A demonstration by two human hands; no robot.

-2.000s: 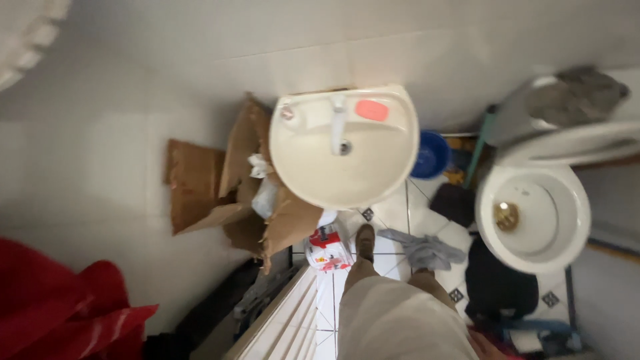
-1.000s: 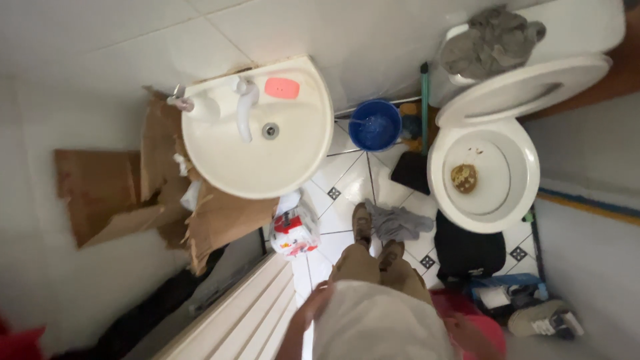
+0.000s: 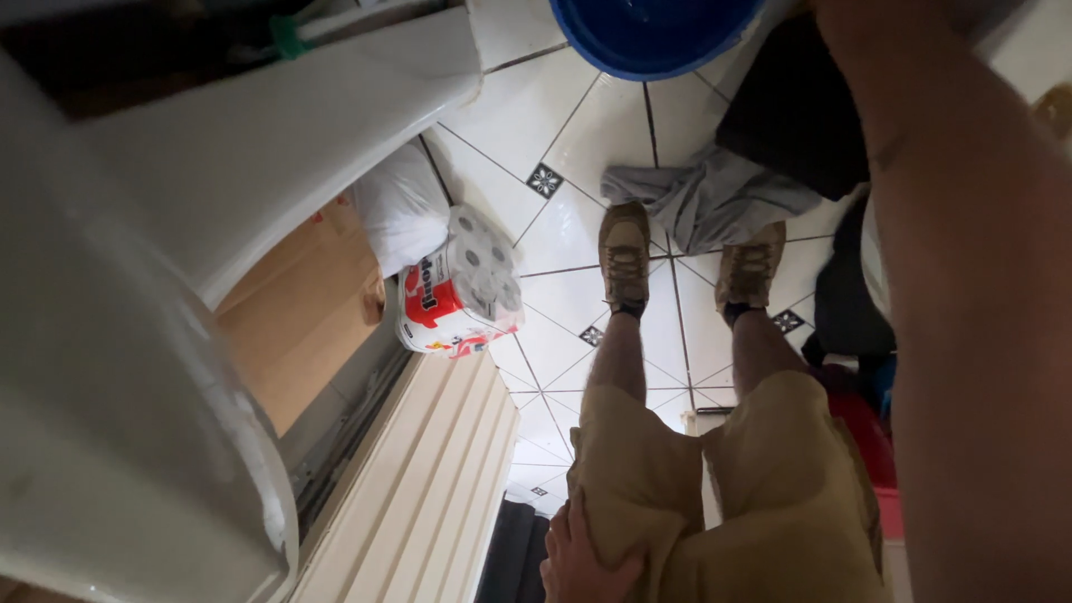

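Note:
My left hand [image 3: 586, 557] rests against the thigh of my tan shorts [image 3: 636, 469] at the bottom centre, fingers somewhat spread, with nothing seen in it. My right forearm stretches up along the right side of the view, close to the camera. The right hand lies beyond the top edge, so what it touches is hidden. Near that arm's upper part are a blue bucket [image 3: 657, 33], cut off by the top edge, and a black item [image 3: 800, 109]. A grey cloth [image 3: 712, 197] lies on the tiled floor by the toes of my brown shoes [image 3: 626, 255].
The white sink [image 3: 276, 159] fills the left, close by. Under it are a cardboard box [image 3: 301, 310], a white plastic bag [image 3: 406, 209] and a pack of toilet paper rolls [image 3: 461, 289]. A cream slatted panel [image 3: 419, 486] stands lower left. Red plastic [image 3: 867, 444] shows beside my leg.
The view has come much nearer to the sink and floor. My right arm now reaches upward on the right; one second ago it was down near my body.

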